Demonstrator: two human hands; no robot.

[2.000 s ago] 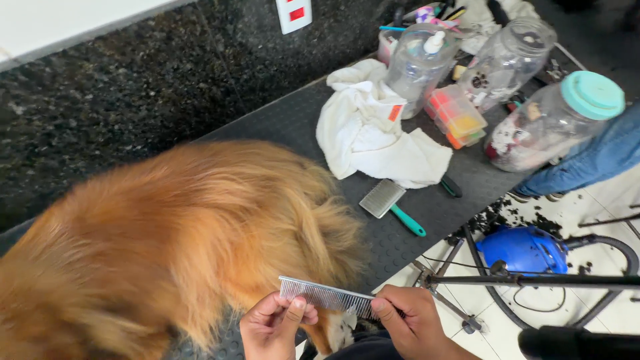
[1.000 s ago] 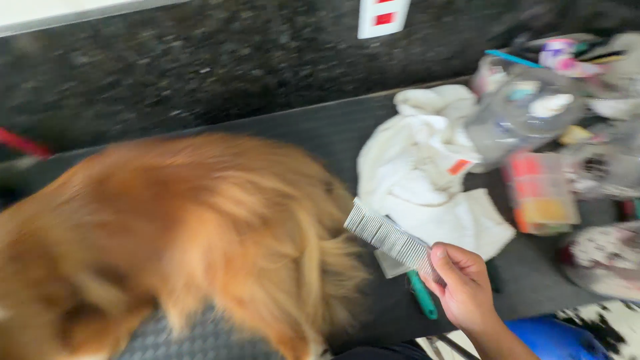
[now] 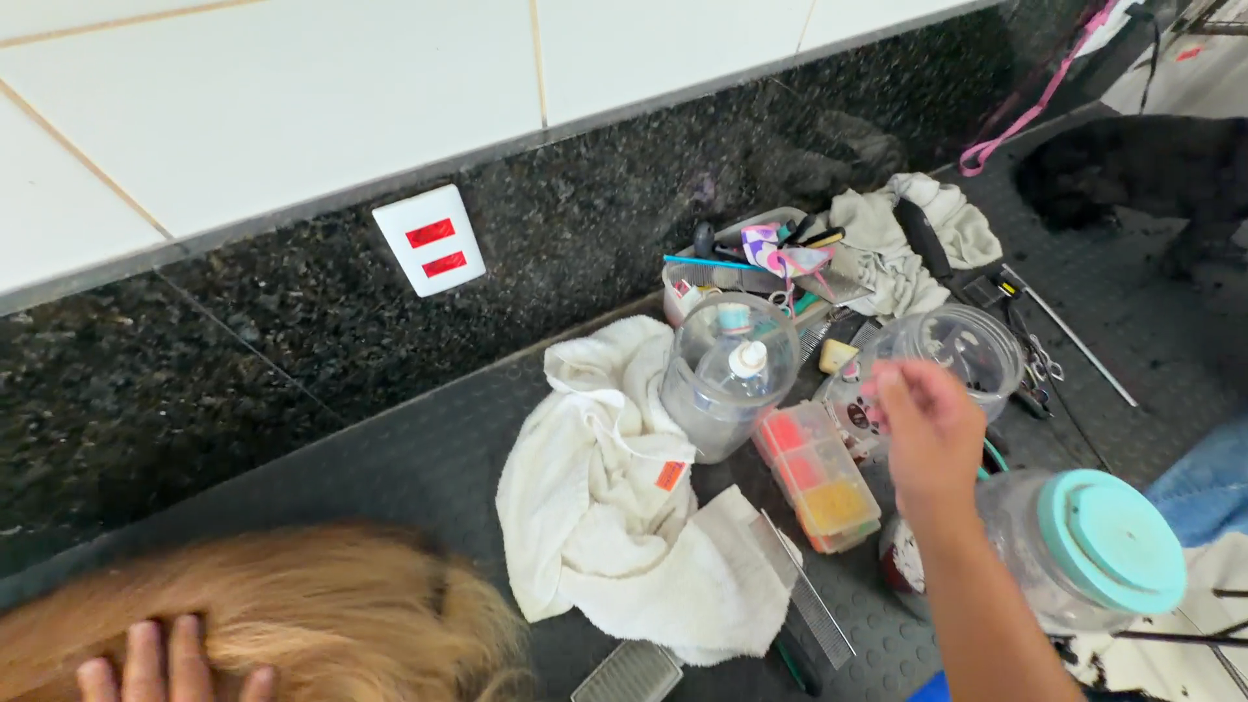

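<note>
My left hand (image 3: pixel 175 663) rests with spread fingers on the golden-brown coat of a dog (image 3: pixel 322 604) at the lower left. Over the clear plastic jars (image 3: pixel 960 341) is my right hand (image 3: pixel 926 419), its fingers curled; whether they hold anything is not clear. A metal comb (image 3: pixel 804 590) lies partly on a white towel (image 3: pixel 585 487), beside a slicker brush (image 3: pixel 629 673). Close to my right hand are a plastic box with red and yellow compartments (image 3: pixel 819 478) and a jar with a turquoise lid (image 3: pixel 1111 541).
A tray of grooming tools (image 3: pixel 770 244) stands by the granite backsplash. Scissors (image 3: pixel 1043 361), a clipper (image 3: pixel 921 237) and a crumpled cloth (image 3: pixel 877 283) lie farther right. A black dog (image 3: pixel 1150 185) is at the upper right, near a pink leash (image 3: pixel 1043 107). Blue jeans (image 3: pixel 1204 483) show at the right edge.
The comb has left my right hand and lies on the towel and table. My right hand has moved over the jars, and my left hand now shows on the dog. The view has swung right.
</note>
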